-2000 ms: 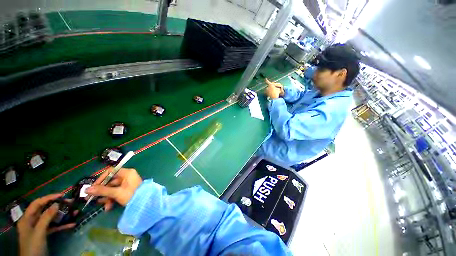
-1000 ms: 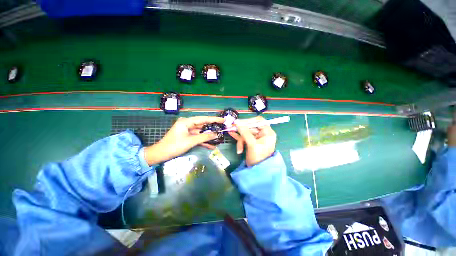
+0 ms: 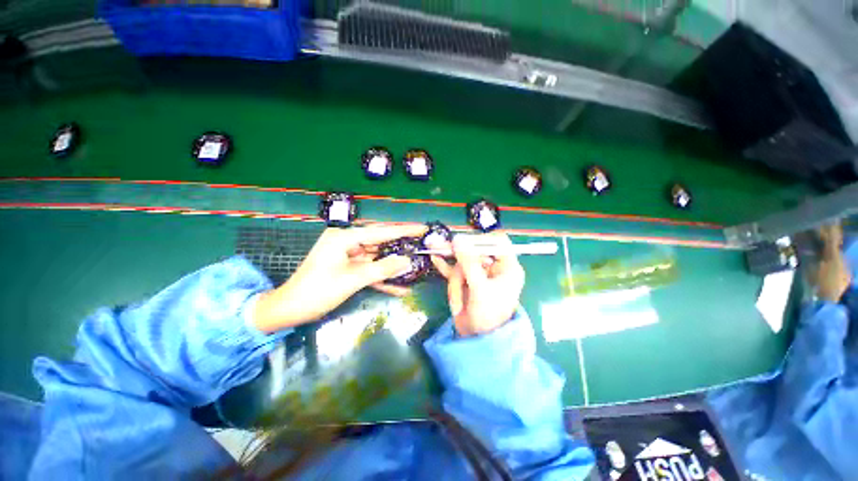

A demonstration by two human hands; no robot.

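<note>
My left hand [image 3: 341, 268] holds a round black electronic module [image 3: 406, 260] above the green worktop. My right hand [image 3: 486, 279] grips a pen-shaped tool [image 3: 532, 249] with a pale barrel; its thin tip points left and reaches the held module. Another round module [image 3: 436, 237] sits just behind, close to my right fingertips and partly hidden. A glossy clear sheet [image 3: 325, 362] with yellow patches lies below my hands. A dark grid mat [image 3: 266, 246] lies behind my left hand.
Round modules [image 3: 213, 147] are spaced on the green belt; two more [image 3: 339, 209] [image 3: 484, 215] sit at the red-lined edge. A blue bin [image 3: 202, 30], slotted rack [image 3: 423, 36] and black stack [image 3: 767, 103] stand beyond. A clear yellow-patched strip [image 3: 621, 272] lies right. A person's hand [image 3: 829, 263] shows far right.
The view has swung down and left from the neighbouring worker to my hands. Since one second ago, the tool barrel lies more level; both hands still hold the same things.
</note>
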